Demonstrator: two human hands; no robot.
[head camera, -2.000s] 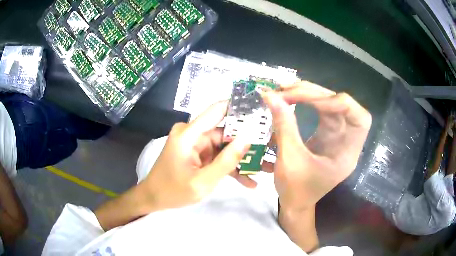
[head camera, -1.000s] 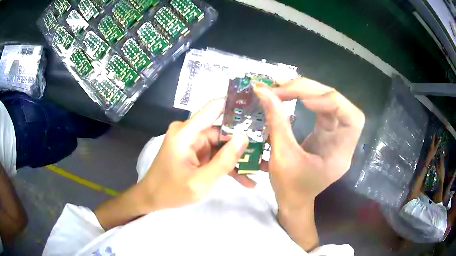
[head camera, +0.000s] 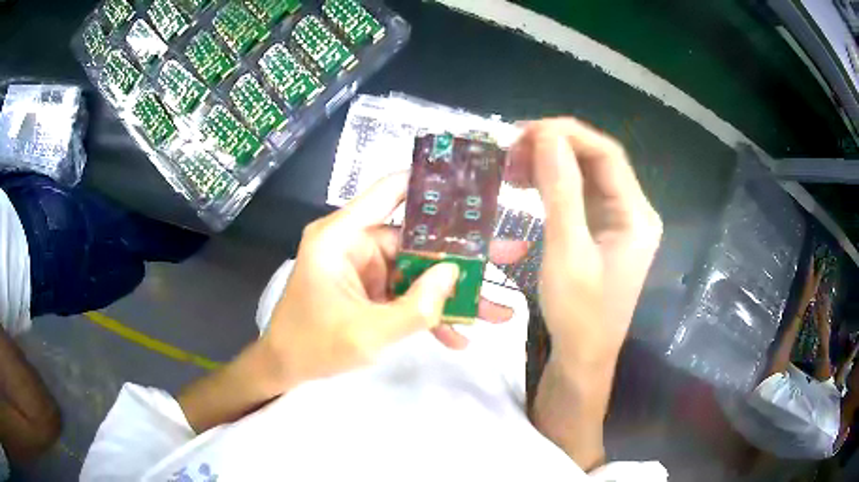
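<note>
My left hand (head camera: 348, 278) holds a green circuit board (head camera: 463, 294) upright in front of me, thumb on its lower green end, fingers behind it. A shiny reddish-brown film piece (head camera: 454, 200) covers the upper and larger part of the board. My right hand (head camera: 589, 212) is at the board's upper right corner, thumb and fingers bent close together and blurred. I cannot tell if its fingertips touch the board or hold anything. The white printed liner sheet (head camera: 372, 151) lies on the bench behind the board, partly hidden by my hands.
A clear blister tray (head camera: 218, 209) with rows of green boards is at the upper left. A wrapped pale stack (head camera: 40, 127) lies at the far left. Glossy clear trays (head camera: 744, 273) are at the right. Parts of people show at the left and right edges.
The film now looks flat and reddish-brown over the board, where it looked silvery before. My right hand has moved off the film's top to the corner. My left thumb sits lower on the board.
</note>
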